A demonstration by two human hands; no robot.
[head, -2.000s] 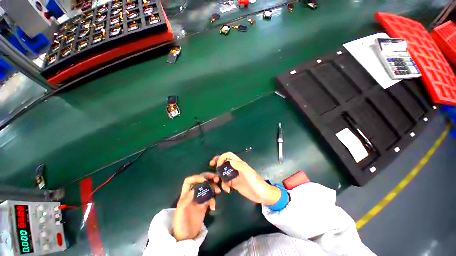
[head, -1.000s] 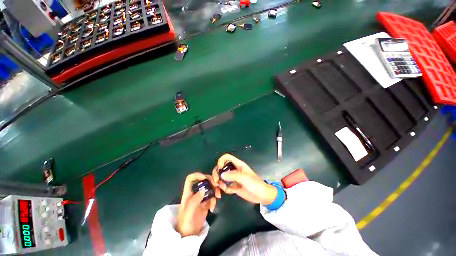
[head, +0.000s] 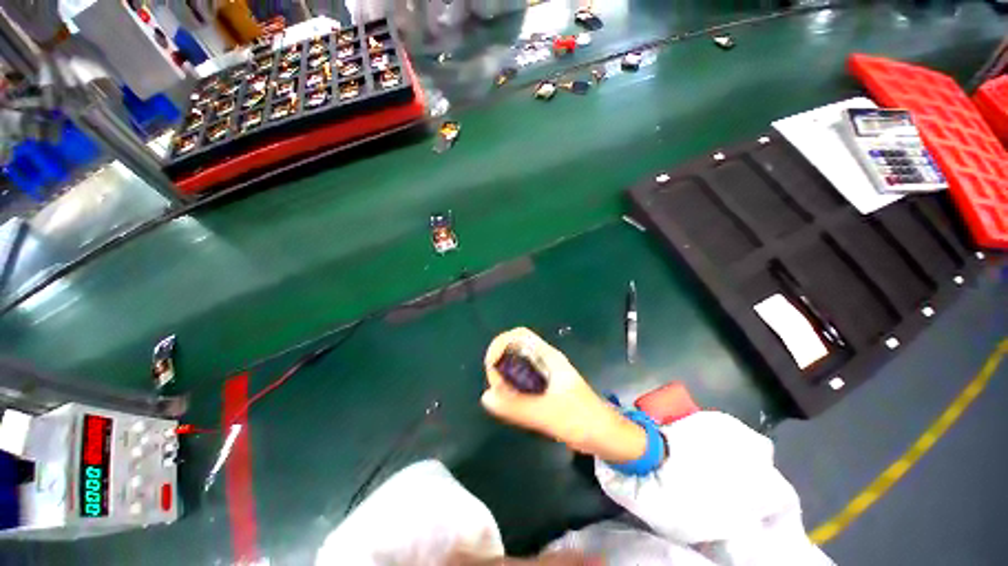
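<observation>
My right hand point(head: 538, 387), with a blue wrist band point(head: 641, 444), is closed around a small dark housing piece point(head: 522, 373) above the green mat. My left sleeve point(head: 422, 511) is at the bottom edge. Only a blurred sliver of my left hand point(head: 478, 561) shows there, cut off by the edge, so its fingers and anything in them are hidden. A thin black test lead point(head: 381, 464) lies on the mat beside the left sleeve.
A power supply point(head: 124, 470) stands lower left. Part-assembled units point(head: 443, 233) lie on the bench. A filled parts tray point(head: 298, 133) is upper left. A pen-like tool point(head: 631, 323), red pad point(head: 668, 402) and black compartment tray point(head: 812, 199) with a calculator point(head: 898, 149) lie right.
My left hand has left the right hand and gone down to the bottom edge, taking its dark piece out of sight. My right hand still holds its piece. The view has shifted slightly.
</observation>
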